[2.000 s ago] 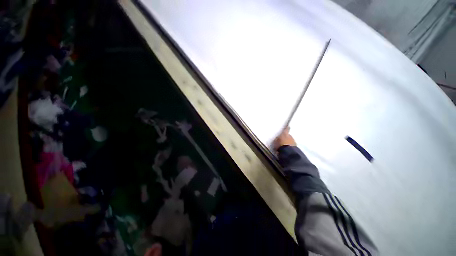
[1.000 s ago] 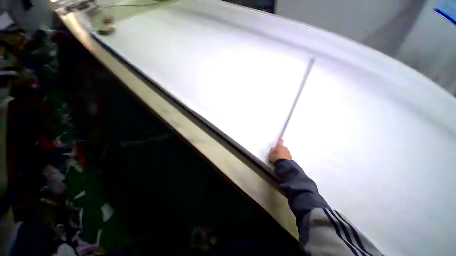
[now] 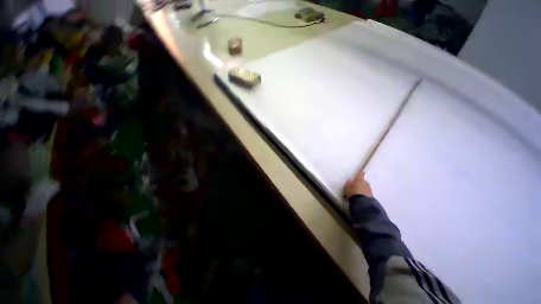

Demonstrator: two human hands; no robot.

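A long thin ruler [image 3: 391, 123] lies across the white top sheet [image 3: 314, 113] of the fabric lay, pointing away from me. My right hand [image 3: 359, 187] is closed on its near end, close to the lay's dark near edge [image 3: 279, 144]. The sleeve is dark with a grey, striped upper part. My left hand is not in view. A gold-coloured cutting weight [image 3: 244, 77] sits on the lay's far left corner.
The pale table [image 3: 267, 169] shows as a strip along the lay. Beyond the lay's end are a reddish weight [image 3: 235, 46], another block [image 3: 309, 15] and a dark cable [image 3: 261, 21]. Scraps cover the green floor at left. A grey wall stands at upper right.
The view has swung toward the lay's far end, bringing weights and cable into sight. My right hand still holds the ruler. The small dark strip seen earlier is out of view.
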